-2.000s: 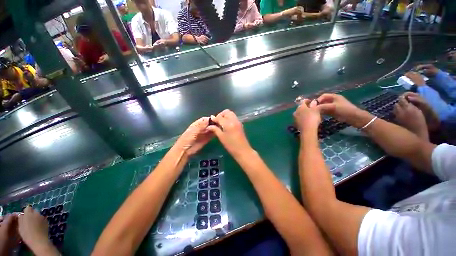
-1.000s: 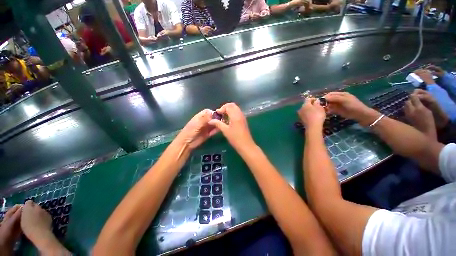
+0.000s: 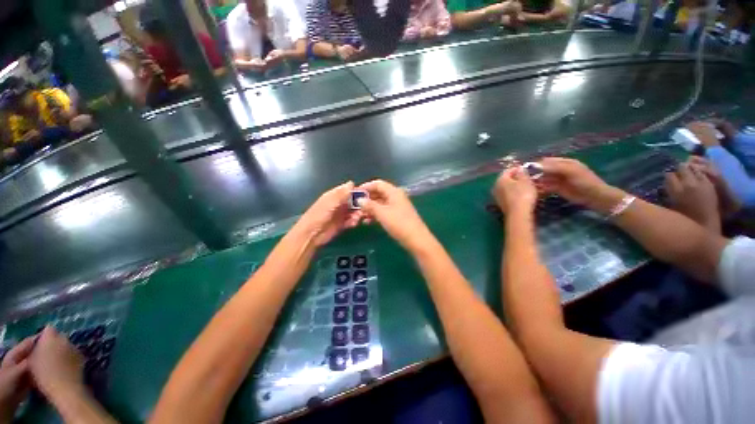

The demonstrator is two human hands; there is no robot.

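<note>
My left hand (image 3: 331,214) and my right hand (image 3: 389,211) meet at the bench's far edge and hold a small dark unit (image 3: 358,199) with a whitish rim between their fingertips. Below them lies a clear plastic tray (image 3: 306,335) with moulded pockets. Two columns of black square pieces (image 3: 340,314) fill its right part, each with a small pale centre mark. The pockets at its left show as pale outlines. Fine detail of the unit is too small to tell.
A wide dark conveyor belt (image 3: 331,151) with small bits (image 3: 483,139) runs beyond the green bench (image 3: 178,310). A green post (image 3: 149,157) stands at left. A neighbour's arms (image 3: 530,273) are close at right; another person's hands (image 3: 54,364) are at left. Workers sit opposite.
The unit between my fingertips has turned, and its dark face with a whitish rim now shows. My hands stay together in nearly the same place. The view has shifted slightly.
</note>
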